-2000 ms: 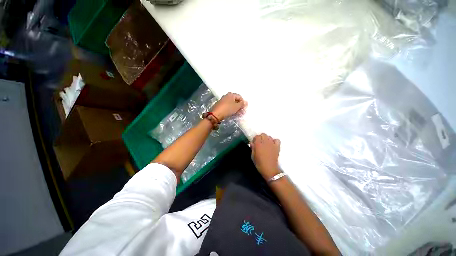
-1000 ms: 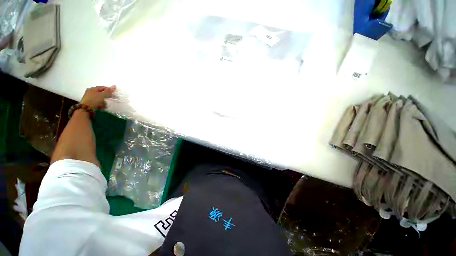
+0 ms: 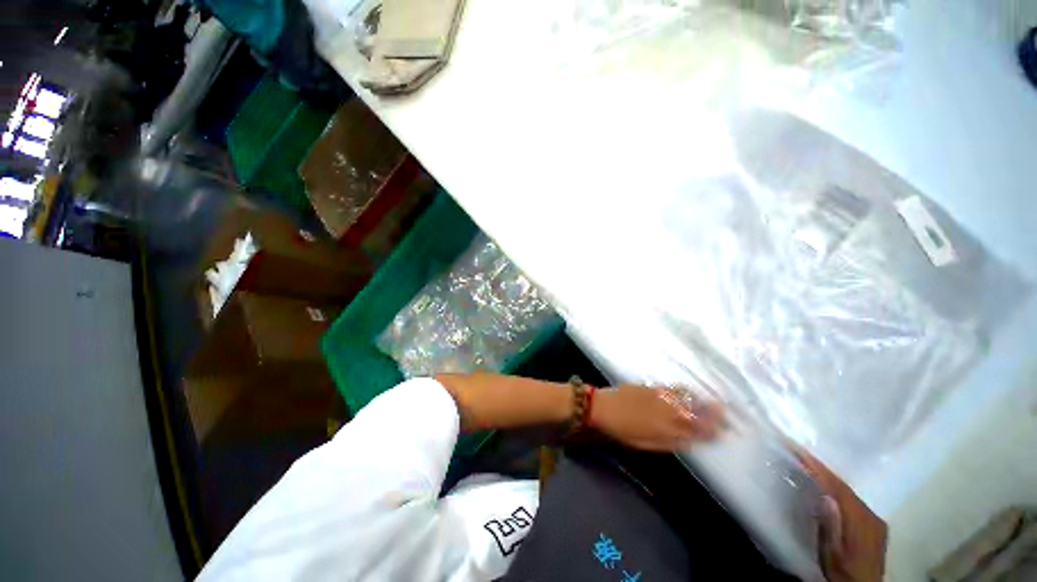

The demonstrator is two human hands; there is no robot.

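Note:
A large clear polybag (image 3: 785, 330) lies on the white table, with a grey-beige shape and dark print showing through it. A white barcode sticker (image 3: 927, 231) is on the grey part at the right. My left hand (image 3: 671, 417), with a beaded bracelet, is at the bag's near edge by the table edge; its fingers are blurred and closed on the film. My right hand (image 3: 847, 523) is at the lower right, blurred, closed on the same near edge. A shiny strip of film stretches between the hands. Glare hides the sheet beneath.
A green crate (image 3: 353, 358) with clear polybags (image 3: 478, 313) stands below the table edge. Cardboard boxes (image 3: 273, 352) stand left of it. A folded beige handbag (image 3: 415, 40) lies at the table's far left. Beige fabric (image 3: 1001, 551) shows at lower right, more plastic (image 3: 819, 23) at the top.
The view has swung back left from the beige handbag stack. My left hand has moved right along the table edge from the bag's left end. My right hand has come back into view.

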